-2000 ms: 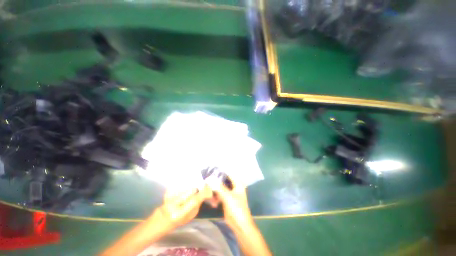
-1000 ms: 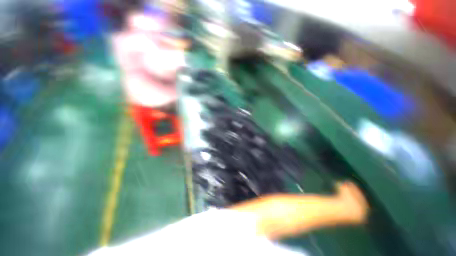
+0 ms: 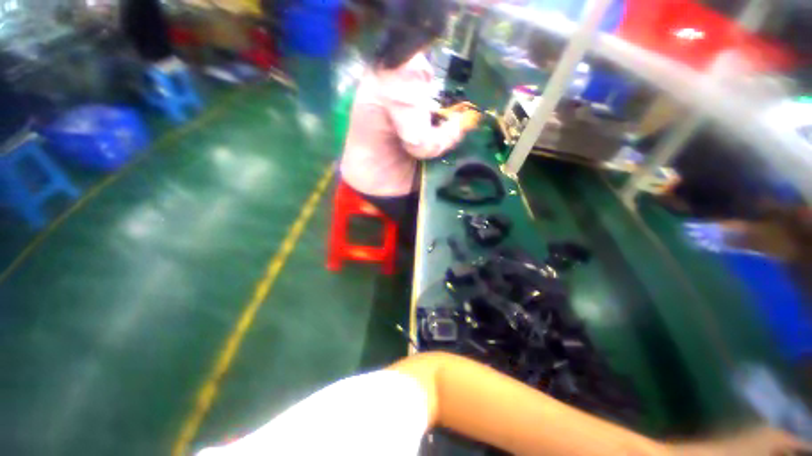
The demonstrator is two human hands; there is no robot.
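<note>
A pile of black corded units (image 3: 525,312) lies on the green bench along its near edge, beyond my forearm. Some small shiny or pale spots show among them. A looped black cable bundle (image 3: 472,183) and a smaller black bundle (image 3: 486,229) lie farther up the bench. My left arm, in a white sleeve, crosses the bottom of the view to the right. My left hand (image 3: 767,443) is blurred and cut by the lower right edge; what it holds cannot be told. My right hand is not in view.
A person in pink sits on a red stool (image 3: 363,233) at the bench's left side, hands over the bench. Another person is at the right edge. Blue stools (image 3: 34,183) and a blue bag (image 3: 98,136) stand on the green floor at left. A pale post (image 3: 552,98) rises behind the bench.
The view has swung from the white stack to the left along the bench. Since one second ago, the seated person sits farther right in view, and my left hand has shifted to the lower right edge.
</note>
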